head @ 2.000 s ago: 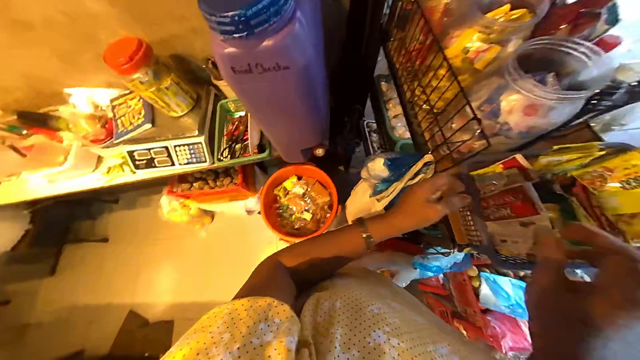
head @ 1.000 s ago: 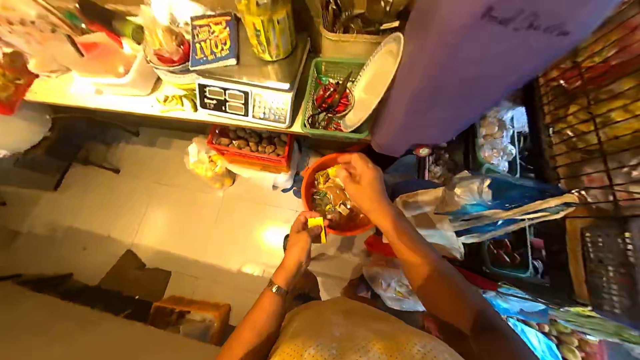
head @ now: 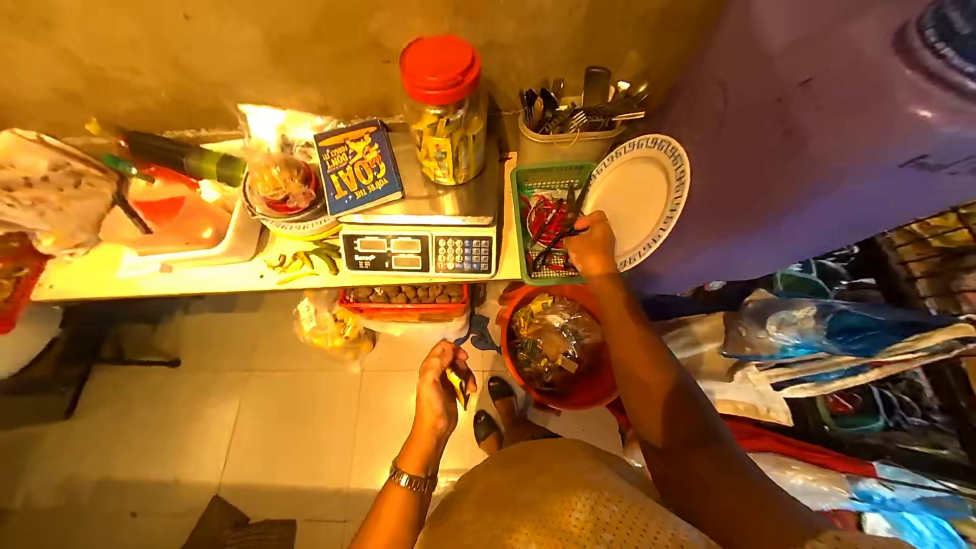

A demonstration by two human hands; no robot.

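Note:
My left hand (head: 441, 385), with a metal-band watch on the wrist, holds a small yellow packet (head: 457, 386) over the tiled floor, left of a red-orange tub (head: 521, 374) of wrappers and clear plastic. My right hand (head: 592, 242) is at the right edge of a green plastic basket (head: 521, 267) on the counter, its fingers closed on the dark handles of scissors (head: 577, 217). Red packets (head: 543, 221) lie in the basket under the scissors. A white oval plate (head: 644, 198) with a patterned rim leans beside the basket, against the hand.
A digital scale (head: 419, 252) bears a blue book (head: 358, 168) and a red-lidded jar (head: 446, 114). A cutlery holder (head: 570, 141) stands behind the basket. Below the counter are a red crate (head: 404, 307) and a yellow bag (head: 333, 326). A large purple container (head: 732, 152) and hanging bags (head: 831, 335) crowd the right.
My right hand has moved from the tub up to the green basket and taken hold of the scissors. The yellow packet is still in my left hand. The view has shifted.

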